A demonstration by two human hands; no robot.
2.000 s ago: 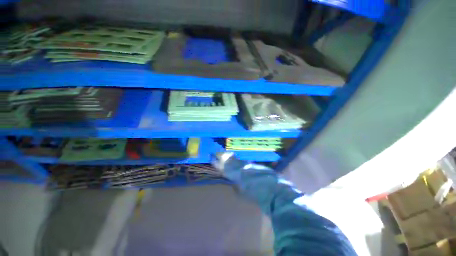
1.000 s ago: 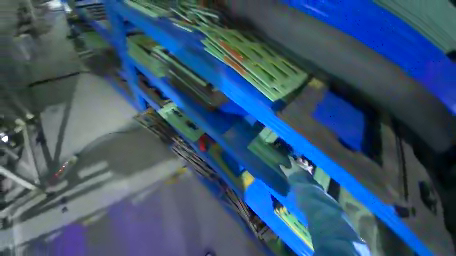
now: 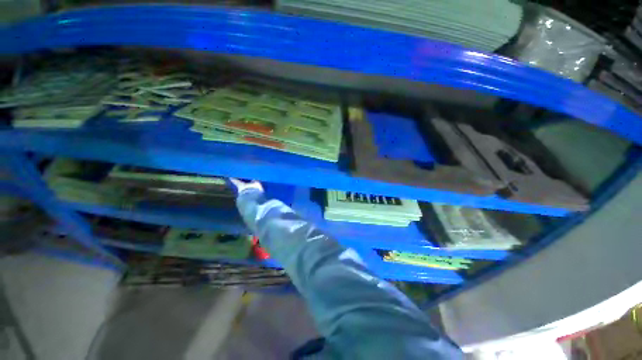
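My right hand (image 3: 248,187), white-gloved with a light blue sleeve, reaches to the middle shelf, just under the blue beam above it. It is small and blurred; its fingers are at the right end of a stack of dark and pale green plates (image 3: 172,181). Whether it touches or grips them cannot be told. My left hand is out of the picture. A stack of green fixtures with window cut-outs (image 3: 271,119) lies on the shelf above. A smaller pale green frame stack (image 3: 373,209) lies on the middle shelf, right of my forearm.
Blue beams (image 3: 281,172) cross the view. Brown-grey plates (image 3: 450,158) lie on the upper shelf at right, and a plastic-covered stack (image 3: 471,226) is below. Yellow-green pieces (image 3: 426,261) and a red item (image 3: 259,249) are lower. Brown boxes (image 3: 612,339) are at bottom right.
The view has turned and levelled from the strong tilt of a second ago. My right hand has moved left along the middle shelf, from the small pale frame stack to the dark and green plates.
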